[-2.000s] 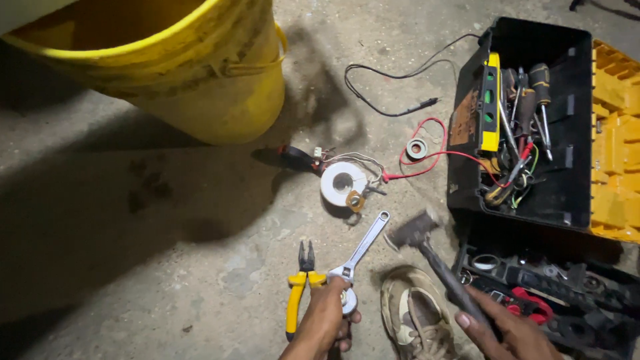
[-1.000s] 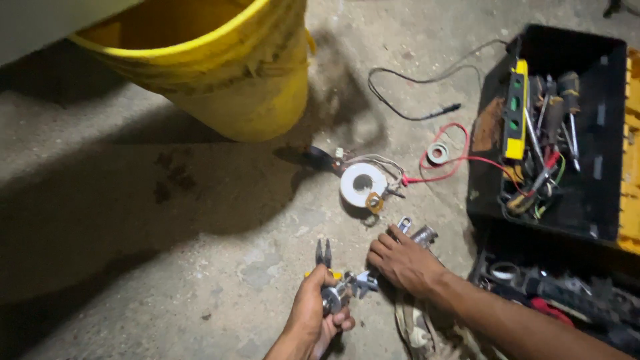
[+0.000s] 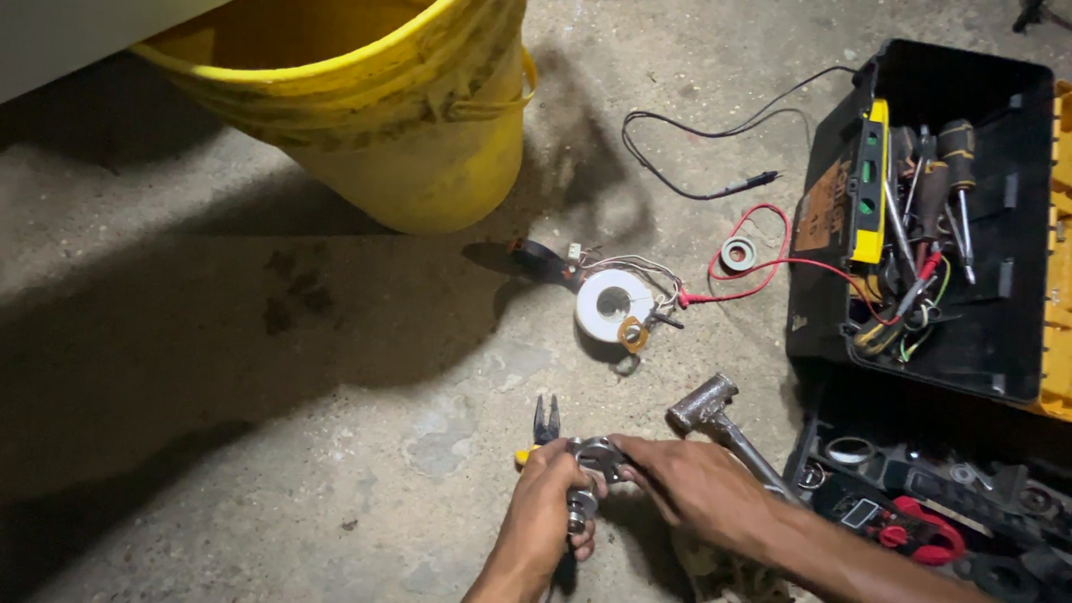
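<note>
Near the bottom centre, my left hand [image 3: 548,502] is closed around a small round metal part [image 3: 579,507]. At its upper end is a grey metal ring-shaped piece [image 3: 597,455], which the fingers of my right hand [image 3: 687,486] grip from the right. Pliers with yellow handles [image 3: 546,423] lie on the concrete just beyond my left hand, their jaws pointing away and their handles mostly hidden. A metal-headed hammer [image 3: 708,404] lies beyond my right forearm. The adjustable wrench cannot be made out.
A yellow bucket [image 3: 419,159] stands upper left. Further on lie a white ring-shaped coil with wires [image 3: 596,322], a grey ring [image 3: 738,254] and a black test lead [image 3: 670,188]. At right are a black toolbox [image 3: 1017,251], a spirit level [image 3: 871,180] and a red clamp meter [image 3: 921,532].
Two seconds ago my right hand held the hammer; now the hammer lies on the floor and that hand is at the metal piece. The adjustable wrench seen earlier beside my left hand no longer shows.
</note>
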